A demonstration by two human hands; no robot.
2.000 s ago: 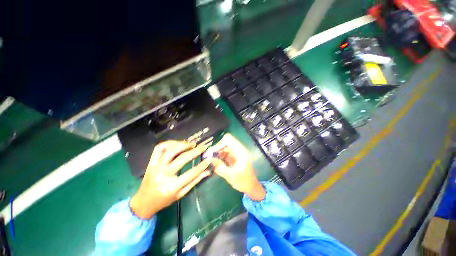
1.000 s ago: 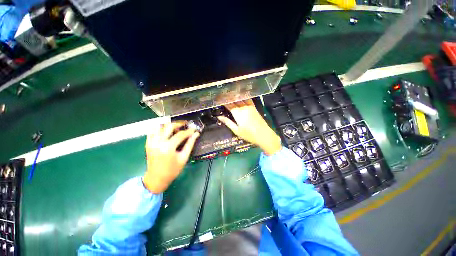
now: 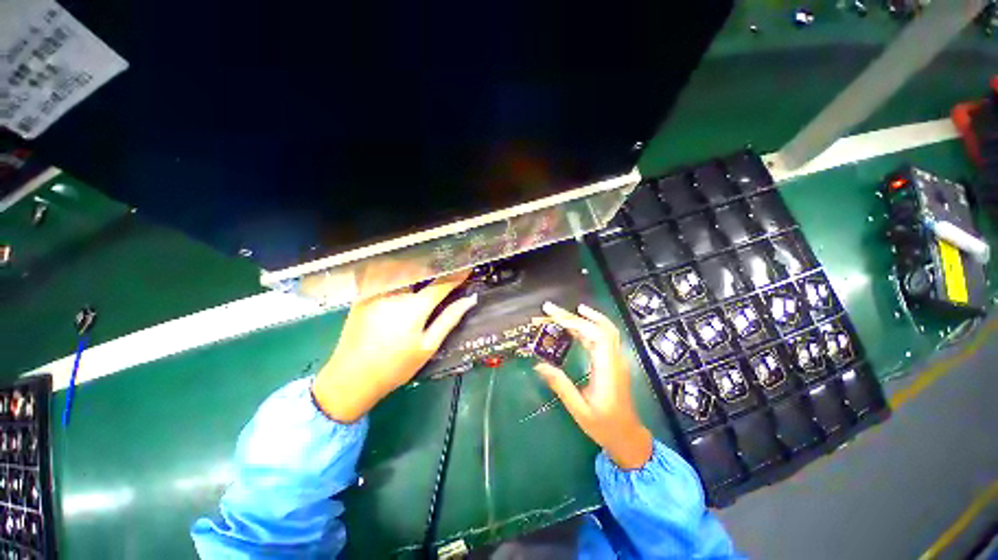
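Note:
The flat black test fixture (image 3: 514, 317) lies on the green mat, white printing and a red light on its front edge. My right hand (image 3: 596, 377) holds a small squarish black module (image 3: 553, 346) in its fingertips over the fixture's right front part. My left hand (image 3: 389, 337) lies over the fixture's left side, its fingers reaching to the socket (image 3: 498, 276) and partly behind the clear acrylic cover (image 3: 471, 246); whether it holds anything is hidden. The black blister tray (image 3: 744, 328) right of the fixture has modules in several pockets.
A large black housing (image 3: 383, 120) hangs above the fixture. A black cable (image 3: 443, 465) and a pale wire run towards me. A second tray (image 3: 24, 470) is far left, near a blue stick (image 3: 74, 383). A black device with a yellow label (image 3: 941, 246) is far right.
My right hand has drawn back from the socket towards the right front, now with a module in its fingertips. My left hand has moved in towards the socket. The view has shifted slightly.

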